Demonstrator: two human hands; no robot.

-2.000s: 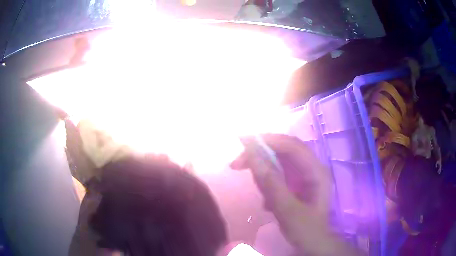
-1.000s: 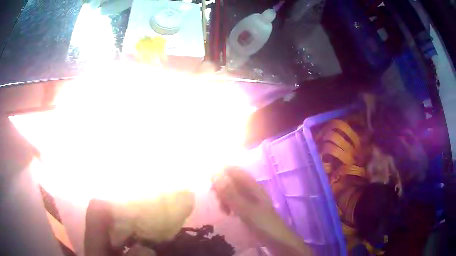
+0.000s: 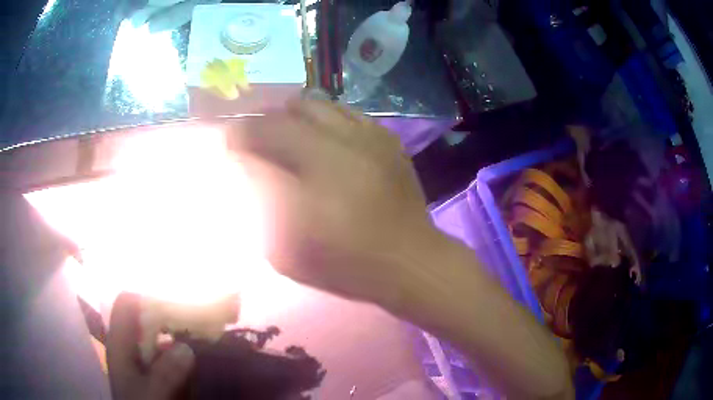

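Observation:
My left hand [image 3: 152, 363] is at the lower left, its fingers around a cream figure body [image 3: 199, 316]. A dark, ragged-edged piece [image 3: 254, 366] spreads out to the right of the body; the join is hard to make out. My right hand [image 3: 332, 183] is blurred and reaches across the very bright glare towards the bench edge. Its fingertips are lost in blur and glare, so I cannot tell whether it holds anything. A white squeeze bottle [image 3: 379, 39] lies on the dark bench beyond it.
A white box with a round dial [image 3: 274, 62] has a yellow piece [image 3: 227, 76] at its front. Long thin rods [image 3: 319, 47] lie beside it. At the right, a blue-violet crate [image 3: 500, 223] holds orange-yellow curled parts [image 3: 547, 211], dark pieces and pale figure parts [image 3: 614, 242].
My right hand has moved forward and left, from beside the crate to over the glare. My left hand still holds the figure low in view. Against the earliest frame, the view takes in more of the bench.

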